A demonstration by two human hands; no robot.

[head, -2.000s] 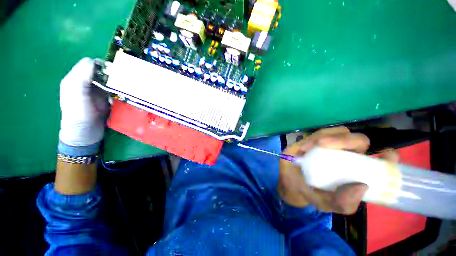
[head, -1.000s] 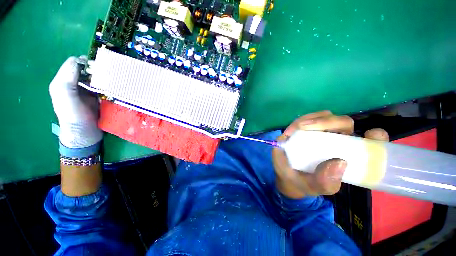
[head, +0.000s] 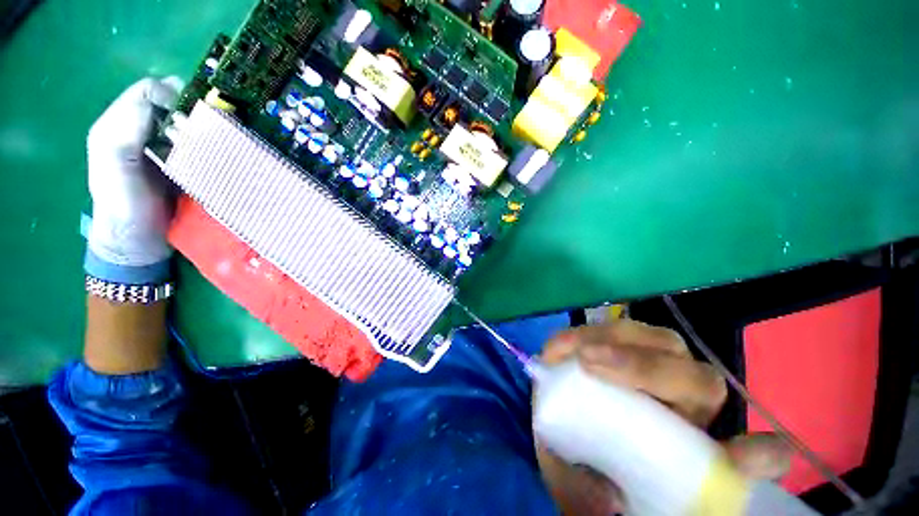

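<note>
A green circuit board (head: 333, 121) with a silver finned heat sink (head: 302, 227) along its near edge lies tilted on a red foam pad (head: 267, 287). My left hand (head: 131, 181), in a white knit glove, grips the board at the heat sink's left end; its fingertips are partly hidden. My bare right hand (head: 645, 373) is closed around a white syringe (head: 605, 423), slightly blurred. The syringe's thin needle with purple hub (head: 526, 361) points up-left, its tip near the heat sink's right corner. I cannot tell if it touches.
The board rests over a green bench top (head: 726, 151), whose front edge runs below it. A second red foam piece (head: 605, 30) shows beyond the board's far corner. A black crate with red foam (head: 816, 383) stands at the right, below bench level. A thin cord hangs beside it.
The board has turned clockwise, its right end swinging toward me, with my left hand still on it. The syringe has moved down and now tilts more steeply. The needle has shifted left.
</note>
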